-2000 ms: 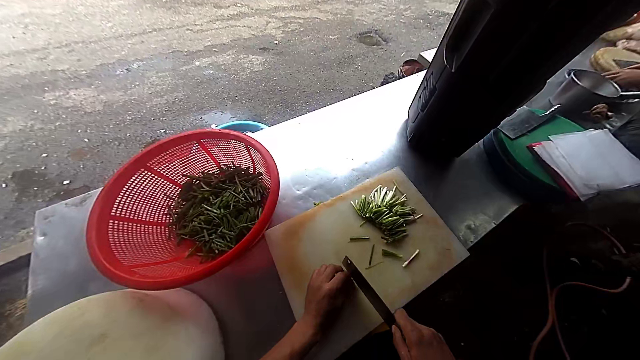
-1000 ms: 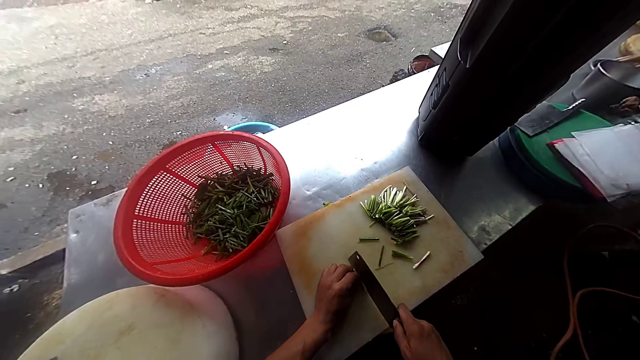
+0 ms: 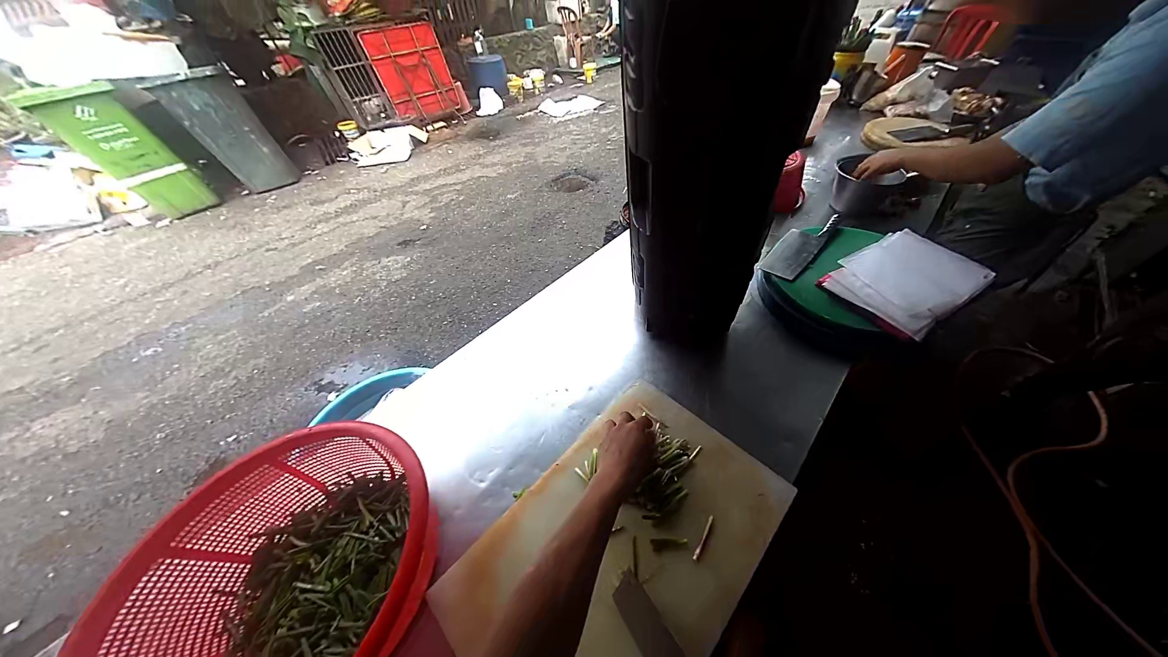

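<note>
My left hand (image 3: 630, 449) reaches across a white cutting board (image 3: 520, 547) and rests at the near-left side of a pile of cut green stalks (image 3: 671, 479); whether its fingers grip any is hidden. A few loose pieces lie nearer on the board, beside the tip of a knife blade (image 3: 643, 616). The knife's handle is below the frame edge, and my right hand is out of view. To the left, a red plastic colander (image 3: 415, 511) holds many cut stalks (image 3: 333, 570).
A dark pillar-like object (image 3: 712, 182) stands on the metal table (image 3: 511, 383) beyond the board. At right, a cleaver (image 3: 794, 254) and white sheets (image 3: 912, 274) lie on a green round board (image 3: 844, 245). A co-worker's hand (image 3: 881, 164) is at a metal pot (image 3: 853, 193).
My left hand has moved from beside the knife, forward to the pile of cut stalks. My right hand has left the view. The view has tilted up, showing more of the street and a co-worker's arm.
</note>
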